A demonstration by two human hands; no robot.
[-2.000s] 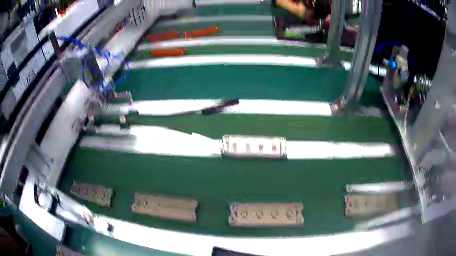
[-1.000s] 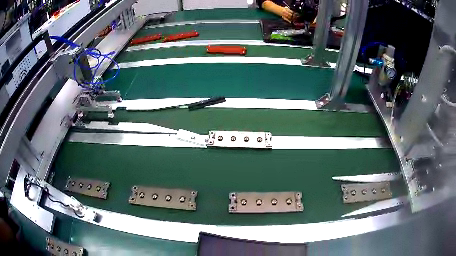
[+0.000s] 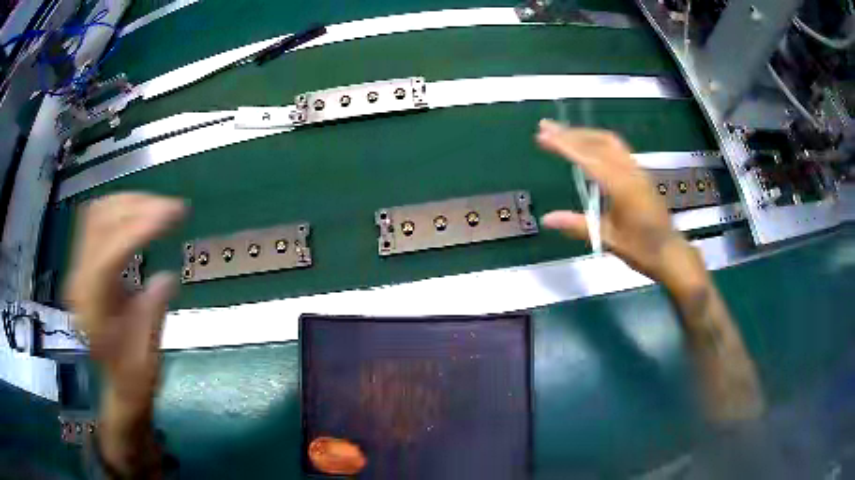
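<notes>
Metal fixture plates with four round brass-coloured seats lie on the green belt: one in the middle [image 3: 457, 223], one left of it [image 3: 247, 253], and one at the right [image 3: 687, 188], partly behind my right hand. My left hand [image 3: 122, 272] is blurred, raised over the left end of the belt, fingers curved apart and empty, partly hiding another plate. My right hand [image 3: 614, 192] is raised right of the middle plate and holds silver tweezers [image 3: 592, 211], blurred, lying across the palm with thumb and fingers apart. Neither hand touches a plate.
A black tray [image 3: 422, 321] at the near edge holds coppery specks and an orange lump [image 3: 337, 456]. Another plate [image 3: 361, 100] sits on a white rail [image 3: 562, 88]. A black rod [image 3: 291, 43] lies on the far rail. Another plate is at lower left. Machine frames stand at both sides.
Both hands have come into view, the right with tweezers. The view has tilted down and turned, so the tray and its orange lump now show and the far lanes have left the picture.
</notes>
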